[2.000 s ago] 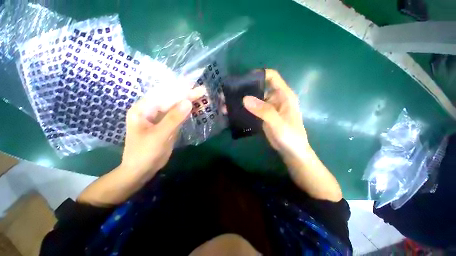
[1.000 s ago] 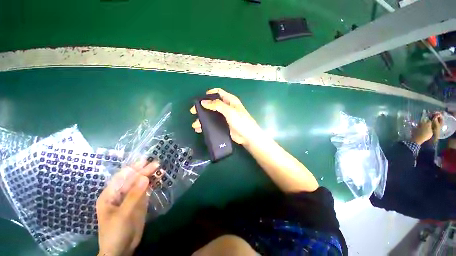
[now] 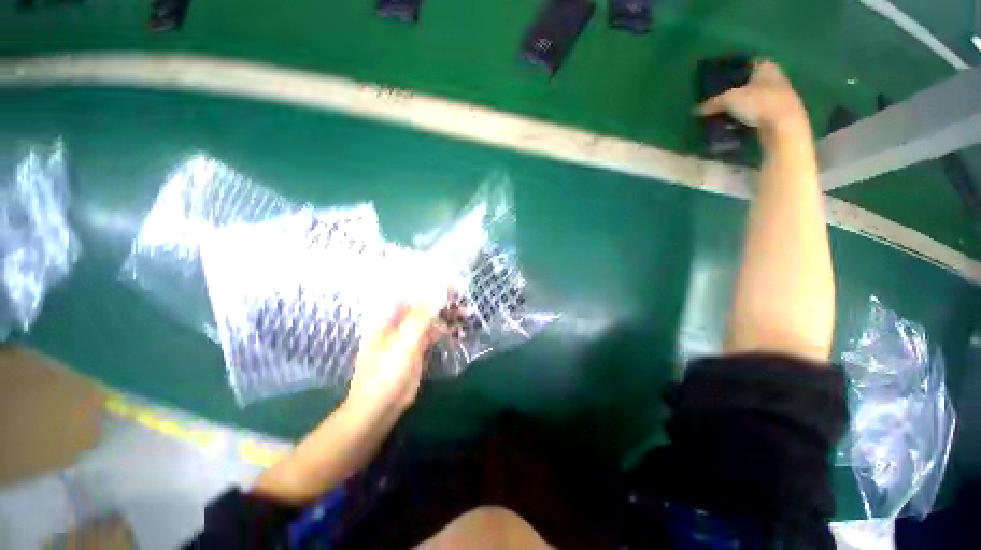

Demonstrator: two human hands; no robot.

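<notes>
My left hand (image 3: 396, 360) holds the edge of a cut piece of lens sheet (image 3: 493, 290) in a clear bag, above the bench. Larger lens sheets (image 3: 290, 301) with rows of dark squares lie overlapping to its left. My right hand (image 3: 758, 102) is stretched out past the pale rail, on a black mobile phone (image 3: 725, 134) over the green surface beyond. The fingers lie across the phone and hide part of it. The view is blurred.
Several black phones (image 3: 557, 34) lie beyond the pale rail (image 3: 355, 99). A grey metal bar (image 3: 904, 140) crosses at the right. Crumpled clear bags lie at the far left (image 3: 34, 236) and right (image 3: 895, 414). A cardboard box (image 3: 43, 414) is at lower left.
My right hand has moved from in front of me out over the pale rail to the right with the phone. My left hand stays at the cut sheet piece. The view has shifted.
</notes>
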